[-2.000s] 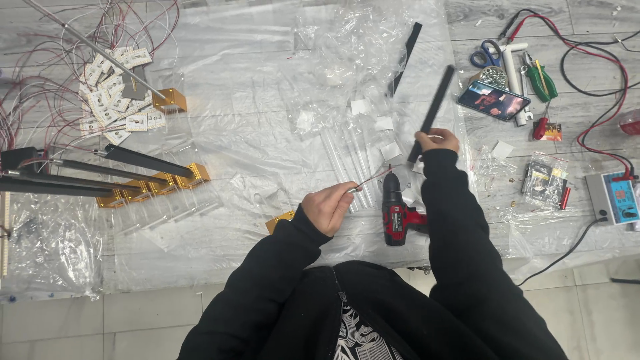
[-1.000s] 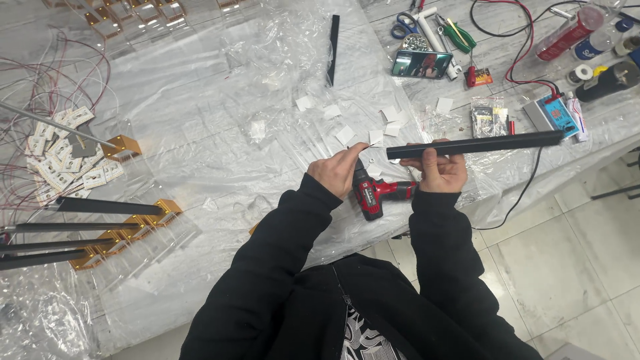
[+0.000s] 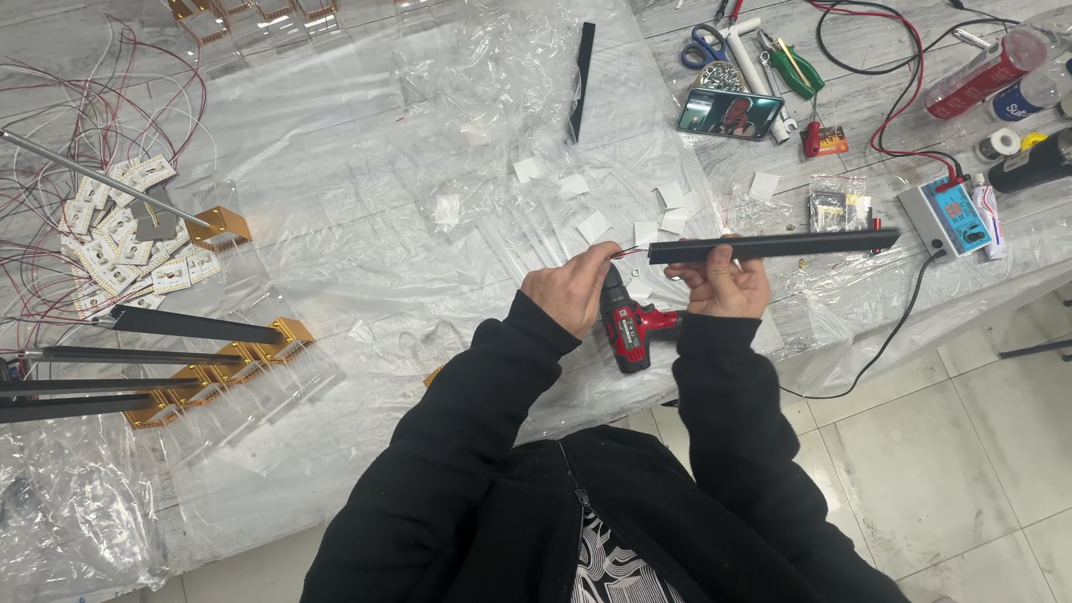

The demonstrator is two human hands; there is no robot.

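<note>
My right hand (image 3: 730, 285) grips a long black channel-like bar (image 3: 779, 244), held roughly level with its far end out to the right. Thin red and dark wires (image 3: 628, 252) run out of the bar's left end, and my left hand (image 3: 574, 289) pinches them between thumb and fingers. Just below, between both hands, a red and black cordless drill (image 3: 628, 331) lies on the plastic sheeting. A small ring or nut (image 3: 636, 272) is by the drill's chuck. White square pieces (image 3: 594, 225) are scattered above my hands. Another black bar (image 3: 581, 84) lies farther back.
At left are black bars on gold-coloured brackets (image 3: 289, 335), a pile of wired white modules (image 3: 113, 251) and a metal rod (image 3: 100, 176). At right are a phone (image 3: 730, 113), scissors (image 3: 703, 48), green-handled pliers (image 3: 796, 71), a power supply unit (image 3: 950, 218) with leads, and bottles (image 3: 988, 75).
The black bar in my right hand has turned from steeply slanted to nearly level. Both hands have stayed on the bar and its wires. The view has shifted to the right.
</note>
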